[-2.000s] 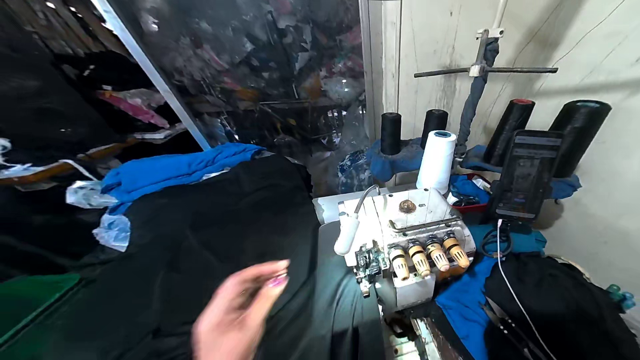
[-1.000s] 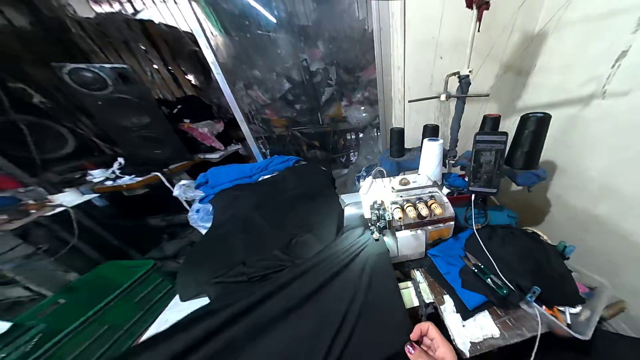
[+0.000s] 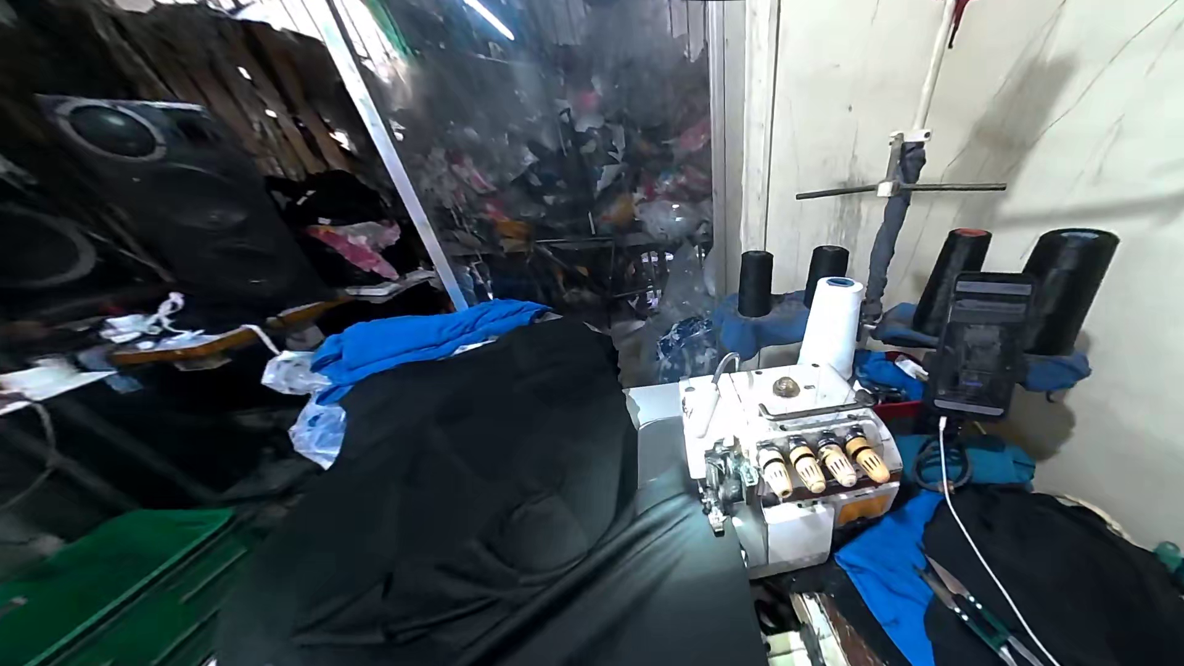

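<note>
Neither my left hand nor my right hand shows in the head view. Black fabric (image 3: 481,499) spreads over the work surface and reaches the presser foot side of a white overlock sewing machine (image 3: 786,407). Several tension dials (image 3: 805,464) line the machine's front. Behind it stand a white thread cone (image 3: 832,324) and black thread cones (image 3: 756,283). Blue fabric (image 3: 425,338) lies along the far edge of the black fabric. What goes on below the lower frame edge is hidden.
Scissors (image 3: 976,610) rest on black and blue cloth at the lower right, beside a white cable (image 3: 990,573). A phone (image 3: 982,342) stands upright behind them. A green plastic crate (image 3: 120,573) is at lower left, and a large loudspeaker (image 3: 194,203) is behind it.
A hand seen at the lower edge one second ago is out of view now. Since two seconds ago the view has shifted, bringing the loudspeaker in and showing more of the green crate.
</note>
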